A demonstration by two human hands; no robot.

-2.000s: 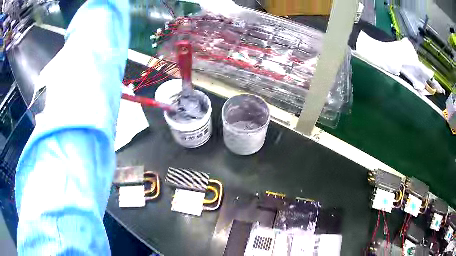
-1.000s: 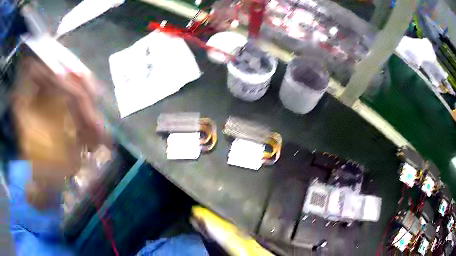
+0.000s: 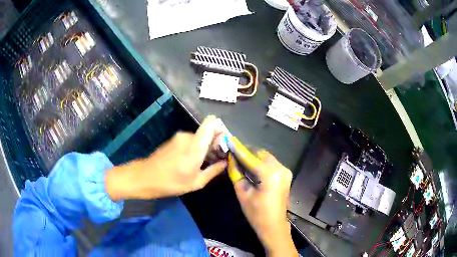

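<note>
My left hand (image 3: 170, 163), bare, pinches a small white-and-cyan piece (image 3: 223, 142) above the bench's front edge. My right hand (image 3: 263, 188), with yellow finger coverings, meets it from the right, its fingertips closed on the same piece. A dark narrow shape shows between the right fingers; I cannot tell what it is. Most of the piece is hidden. Behind the hands, two heat sinks lie on the dark bench, one on the left (image 3: 219, 86) and one on the right (image 3: 286, 110), with striped fins, pale plates and copper-coloured bends.
A dark green crate (image 3: 138, 123) at the left holds rows of heat sinks. A white sheet (image 3: 195, 15) and two paste tubs, one labelled (image 3: 298, 37) and one plain (image 3: 346, 62), stand behind. The black jig (image 3: 313, 165) with its metal stencil (image 3: 358, 183) is right; wired units (image 3: 398, 238) lie beyond.
The view has swung left and down, bringing the crate in. My left arm has drawn back from the upper left, and both hands have come together at the small piece.
</note>
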